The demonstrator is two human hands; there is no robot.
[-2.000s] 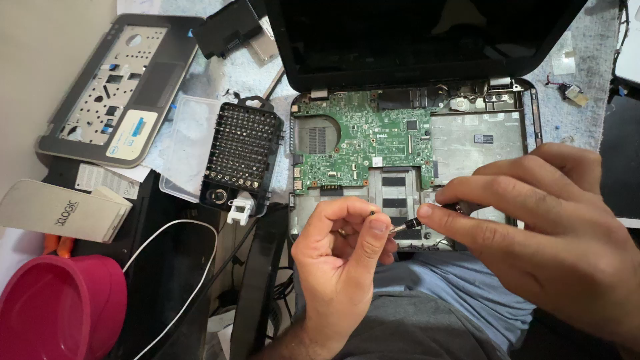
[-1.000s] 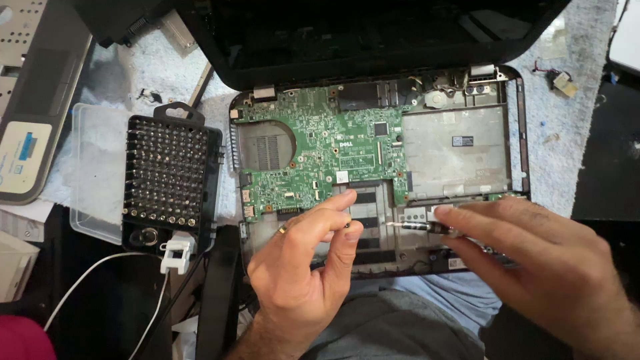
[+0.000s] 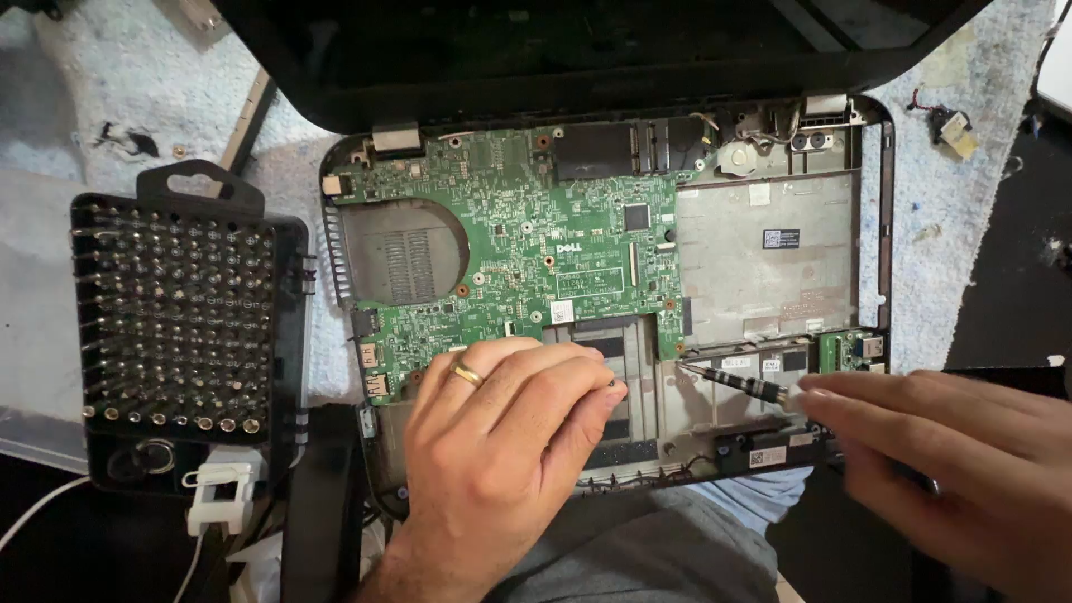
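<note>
An opened laptop base (image 3: 770, 285) lies with its green Dell motherboard (image 3: 578, 218) exposed. My right hand (image 3: 946, 452) grips a precision screwdriver (image 3: 745, 383) at the right, its shaft pointing left and its tip close to the motherboard's lower right corner. Over the board's lower edge is my left hand (image 3: 511, 444), wearing a ring, with thumb and fingertips pinched together. A tiny dark piece shows at those fingertips, too small to name. The laptop's dark screen (image 3: 586, 59) stands raised behind the base.
A black case of screwdriver bits (image 3: 176, 318) sits at the left, beside a white plastic clip-like part (image 3: 222, 490) with a white cable. A small part with wires (image 3: 953, 126) rests on the light blue cloth (image 3: 963, 193) at the upper right. Clear plastic (image 3: 42, 318) lies far left.
The screwdriver has moved away from my left fingertips to the right, toward the board's lower right corner. The view has shifted closer over the laptop.
</note>
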